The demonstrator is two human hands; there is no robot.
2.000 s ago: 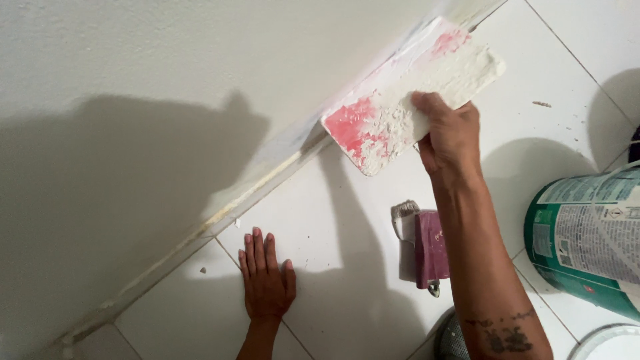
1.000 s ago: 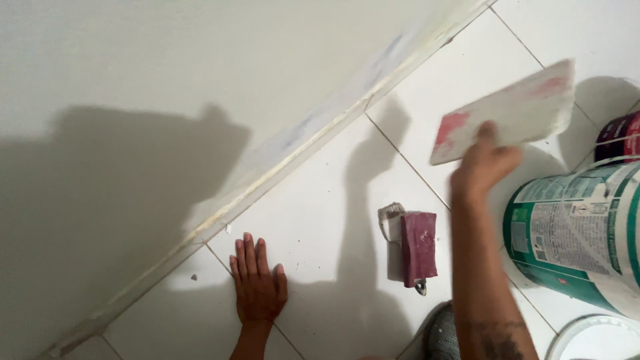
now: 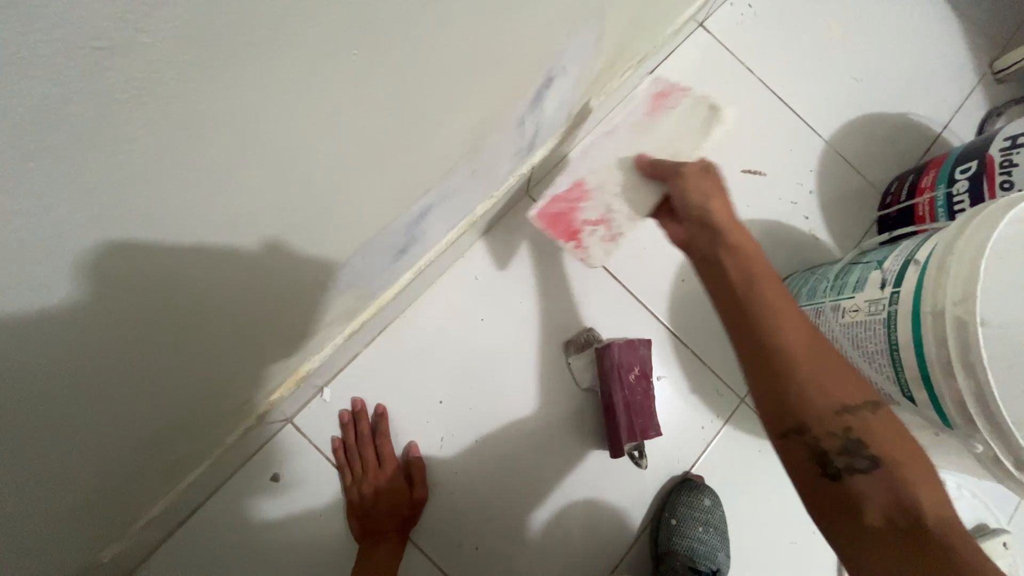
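Observation:
My right hand [image 3: 692, 196] grips a flat rectangular trowel or float [image 3: 624, 172], its face smeared with white compound over pink patches. The tool is slightly blurred and hangs near the foot of the wall; whether it touches the baseboard I cannot tell. My left hand [image 3: 382, 480] lies palm down on the white tiled floor with its fingers spread a little, below the baseboard [image 3: 384, 308]. Between the hands, a maroon sanding block or wrapped pad [image 3: 630, 392] rests on the floor against a whitish scraper-like tool [image 3: 584, 356]. Grayish smoothed patches mark the lower wall [image 3: 456, 200].
At the right stands a large white and green bucket [image 3: 920, 320] with a wire handle, beside a dark paint can [image 3: 944, 180]. A gray shoe [image 3: 693, 524] is at the bottom. Small crumbs [image 3: 274, 478] lie on the tiles.
My right hand with the flat tool was out over the floor, away from the wall, one second ago and is now back toward the baseboard. My left hand stays on the floor.

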